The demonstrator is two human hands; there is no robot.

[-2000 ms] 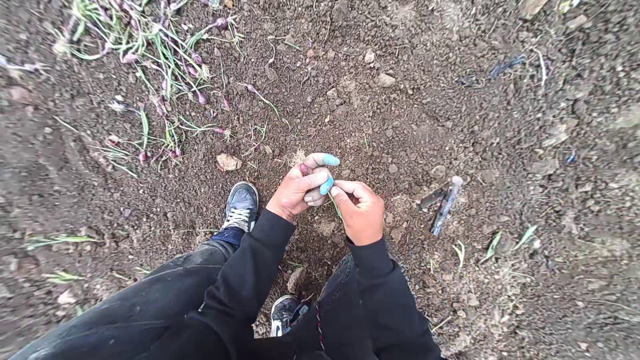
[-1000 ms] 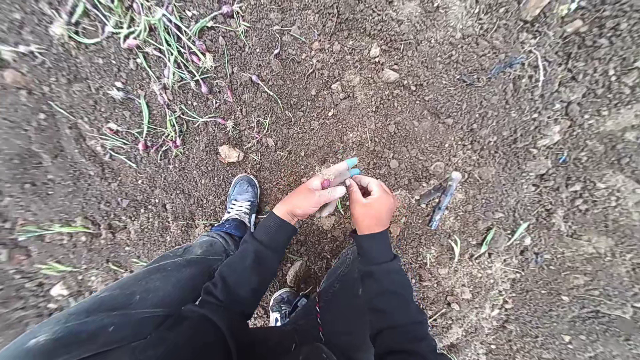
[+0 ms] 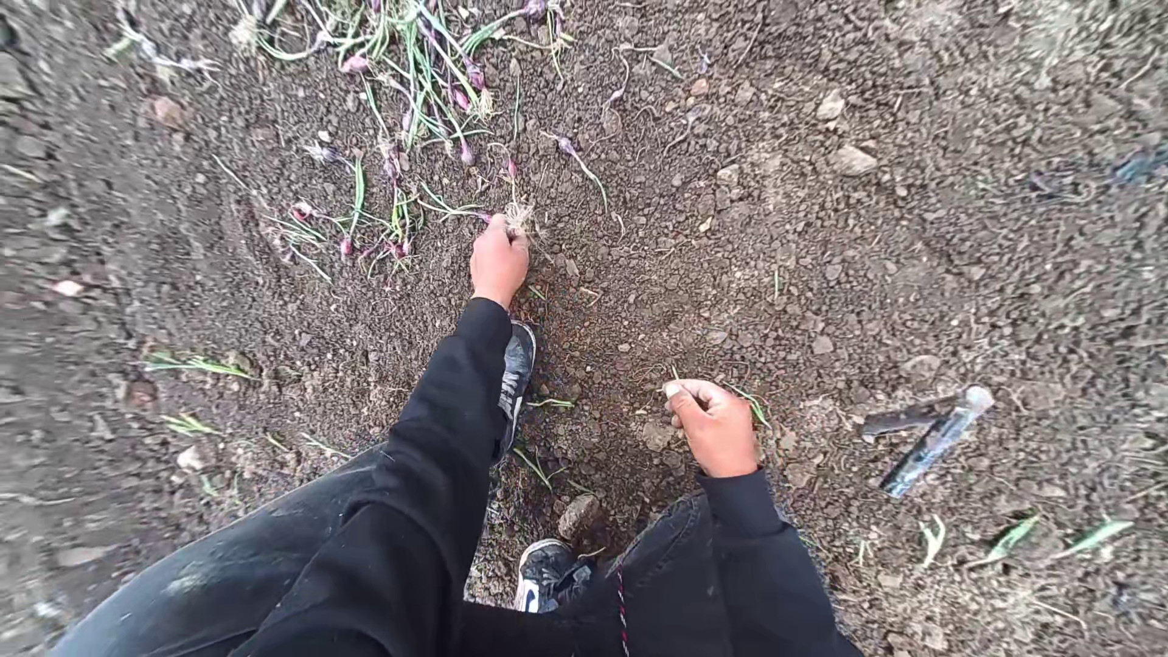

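Observation:
My left hand (image 3: 500, 262) is stretched forward over the soil beside scattered onion seedlings. A small onion seedling (image 3: 517, 215) with pale roots shows at its fingertips. The larger pile of seedlings (image 3: 438, 82), with purple bulbs and green leaves, lies ahead and to the left. One loose seedling (image 3: 581, 167) rests on the ground a little to the right of that pile. My right hand (image 3: 714, 425) is low over the soil in front of my right leg, thumb against the curled fingers, with a thin stem-like piece at the tips.
A tool with a metal tube (image 3: 937, 443) and a darker side piece lies on the soil at the right. Leaf tufts (image 3: 1008, 538) stand at lower right, others (image 3: 196, 365) at left. My shoes (image 3: 516, 383) are on the ground, near a stone (image 3: 578, 516).
My hands were together in front of me and are now apart. The left hand has reached forward and left to the scattered seedlings; the right has stayed low, near my leg.

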